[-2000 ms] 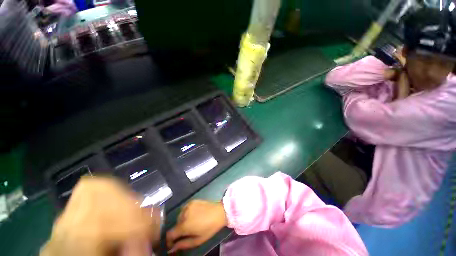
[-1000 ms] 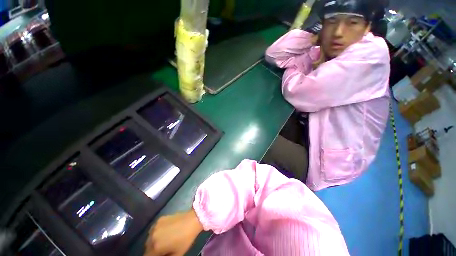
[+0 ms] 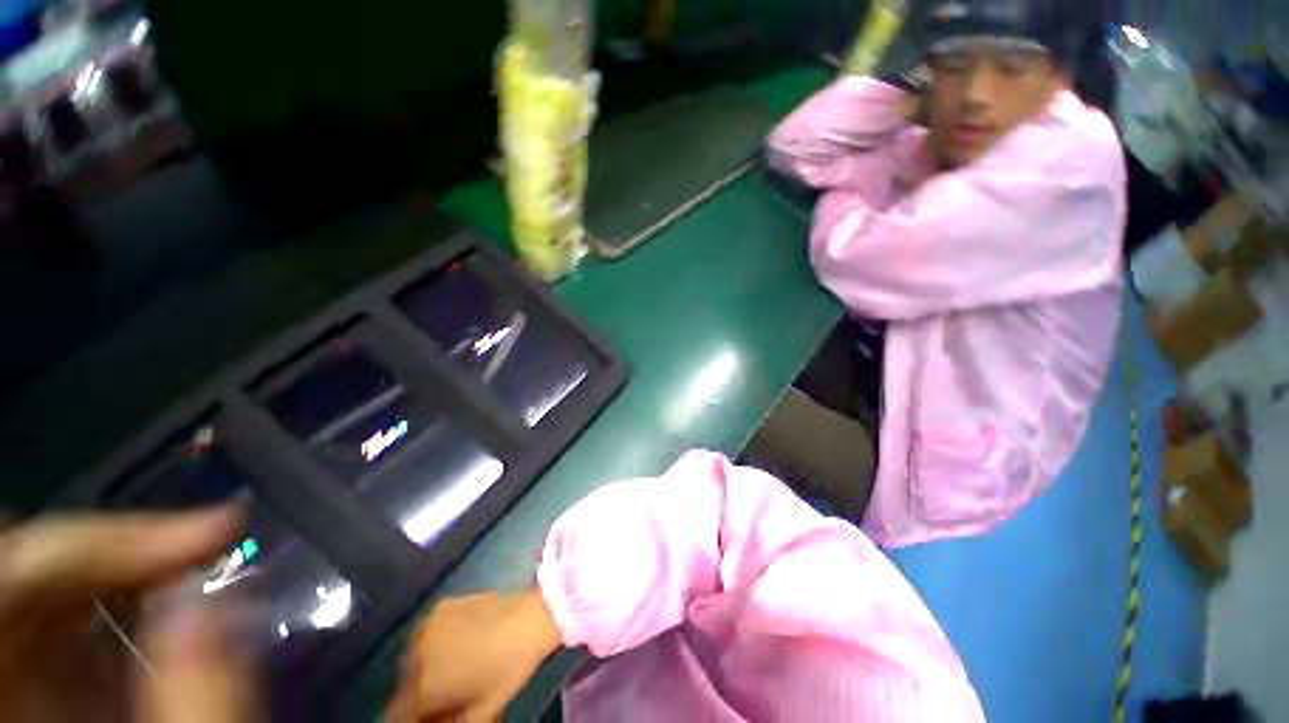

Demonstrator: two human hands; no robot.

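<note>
A black foam tray [image 3: 526, 449] with thick rims lies slanted on the bench, with glossy black smartphones in its slots. Three phones show small white text: one at the right [image 3: 488, 339], one in the middle [image 3: 382, 438] and one further left [image 3: 283, 586], partly behind my left hand. A fourth slot at the lower left is mostly hidden. My left hand [image 3: 134, 600] is large and blurred over the tray's left end, with fingers apart. My right hand [image 3: 474, 657] rests at the tray's near edge, cut off below; its fingertips are hidden.
A yellow-wrapped post [image 3: 544, 163] stands behind the tray on the green bench [image 3: 672, 339]. A dark flat mat [image 3: 679, 163] lies beyond it. A person in a pink smock [image 3: 975, 297] leans on the bench at the right. Cardboard boxes [image 3: 1202, 311] stand beyond the blue floor.
The view has swung right since the first frame, then stayed nearly still. My left hand has come back into view over the left end of the tray. My right hand has barely moved since one second ago.
</note>
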